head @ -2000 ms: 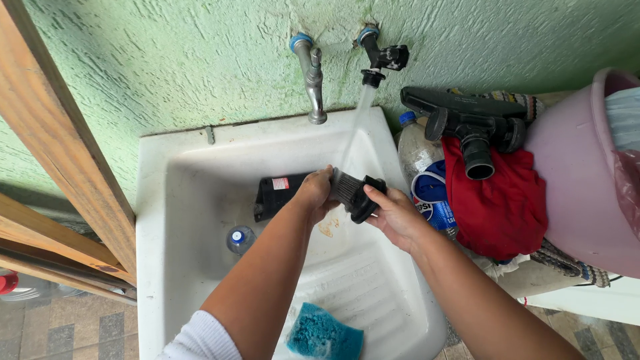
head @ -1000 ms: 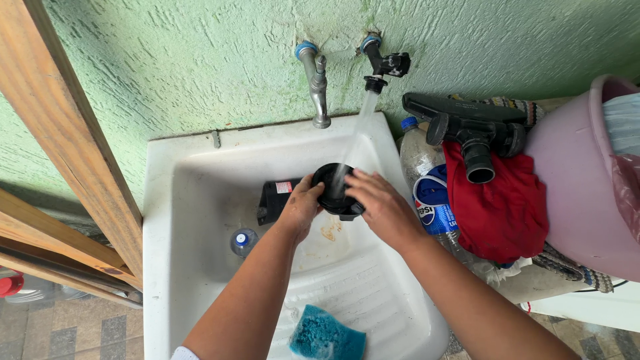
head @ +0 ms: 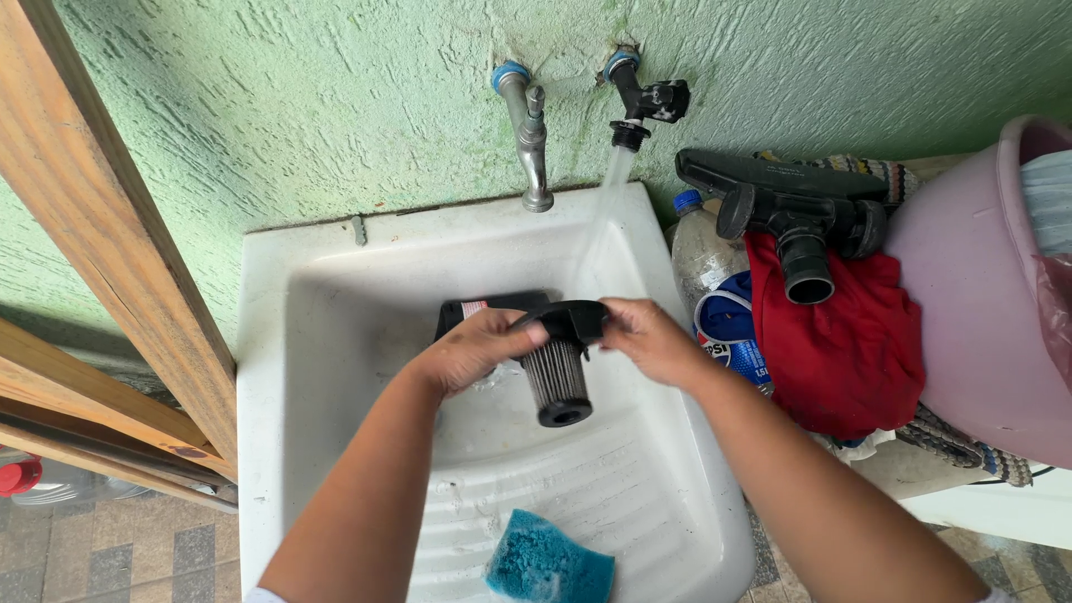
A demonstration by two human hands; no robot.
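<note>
A black pleated cylindrical filter point(head: 558, 377) hangs with its pleated end down over the white utility sink point(head: 268, 402). My left hand point(head: 481, 343) grips the left side of its wide black rim, thumb on top. My right hand point(head: 649, 335) pinches the rim's right side. Water pours from the black plastic tap point(head: 641, 100) behind the filter, into the back right of the basin. Partly hidden behind my left hand, a black plastic part point(head: 452, 314) with a label lies in the basin. A wet blue sponge point(head: 548, 561) rests on the ribbed slope.
A metal tap point(head: 532, 151) with no visible flow is left of the black one. Right of the sink are a plastic bottle point(head: 703, 243), a black vacuum floor head point(head: 804, 218), a red cloth point(head: 829, 343) and a pink bucket point(head: 955, 276). Wooden beams point(head: 126, 218) stand at left.
The filter has turned from its round open end facing up under the stream to its pleated side showing. Both hands have moved it forward of the stream, toward me.
</note>
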